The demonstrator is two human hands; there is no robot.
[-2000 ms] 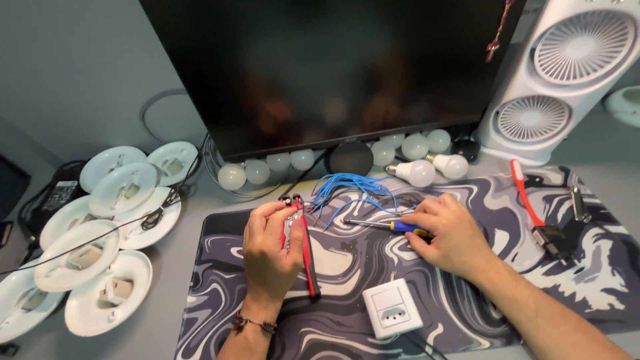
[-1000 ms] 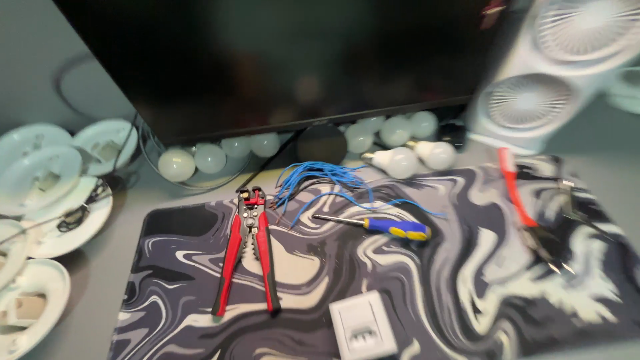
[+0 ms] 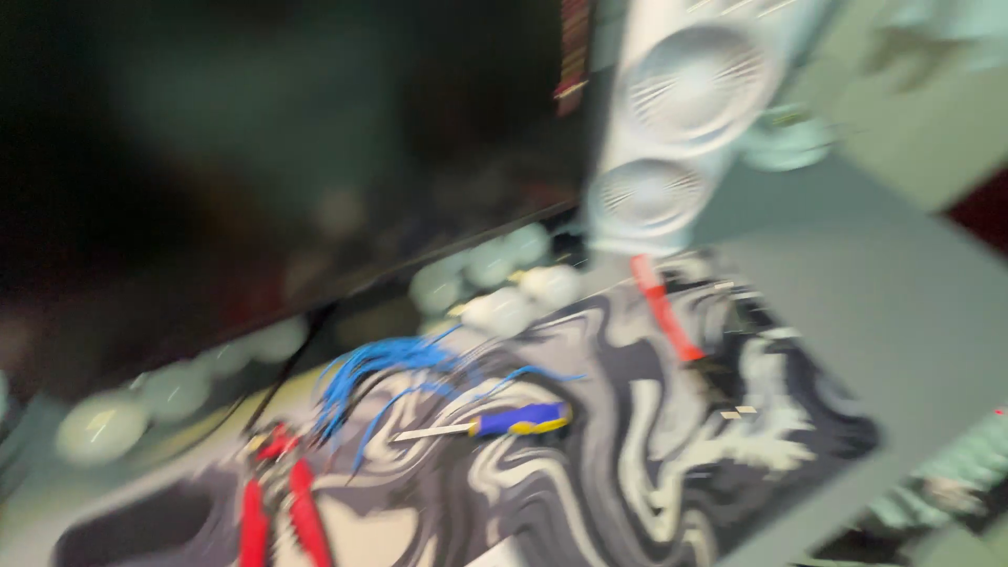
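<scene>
Neither my left hand nor my right hand is in the head view, which is blurred by motion. Red-handled wire strippers [image 3: 303, 504] lie on the swirl-patterned mat [image 3: 583, 480] at lower left, their lower ends cut off by the frame. Just above and to their right is a loose bundle of blue wires [image 3: 378, 362]. A screwdriver with a blue and yellow handle [image 3: 521, 420] rests right of the wires, its shaft toward the left. The edge of a white object [image 3: 500, 554] shows at the bottom.
A large black screen [image 3: 299, 157] stands behind, with light bulbs [image 3: 504, 311] along its base. A white twin-fan unit [image 3: 650, 197] rises right of it. On the mat's right part lies a red-handled tool [image 3: 665, 307]. Grey desk surface [image 3: 882, 291] extends to the right.
Both hands have left the view; two seconds ago the left held the wire strippers and the right was at the screwdriver. Both tools now lie released. The view has swung right and tilted.
</scene>
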